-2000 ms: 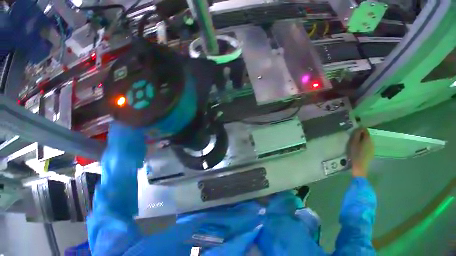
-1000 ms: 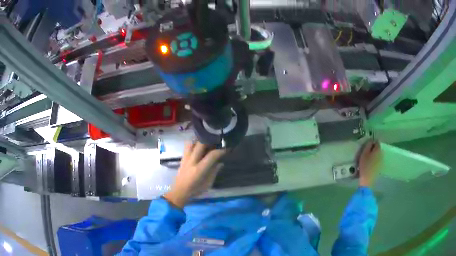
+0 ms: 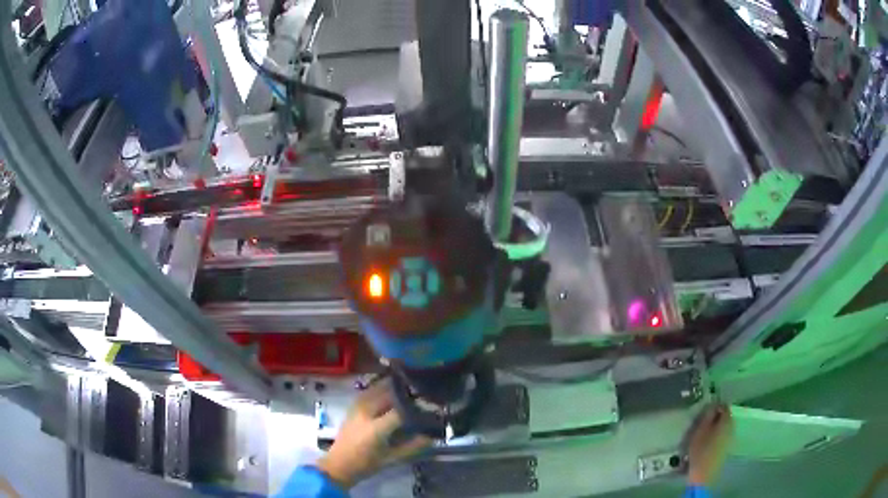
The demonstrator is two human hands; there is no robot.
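The black inspection camera (image 3: 419,282) with a blue band, round keypad and orange light stands over the bench. Its black lens ring (image 3: 438,409) is just above the fixture. My left hand (image 3: 375,433) is at the left side of the lens ring, palm down; its fingertips are partly hidden by the ring, and I cannot tell if it holds anything. My right hand (image 3: 709,438) is at the right bench edge, fingers curled, beside a pale panel (image 3: 789,431); its grip is unclear. The fixture's pale plate (image 3: 573,407) lies right of the lens.
A dark cover plate (image 3: 475,477) lies in front of the fixture. A button panel (image 3: 661,464) is left of my right hand. Red bins (image 3: 307,355) sit behind the bench, black magazines (image 3: 200,433) at left. A metal post (image 3: 505,126) and conveyor rails stand behind; frame bars slope at both sides.
The view has tilted up, so the bench sits lower in the picture. My left hand, behind the camera head two seconds ago, is now beside the lens ring. My right hand stays at the right edge.
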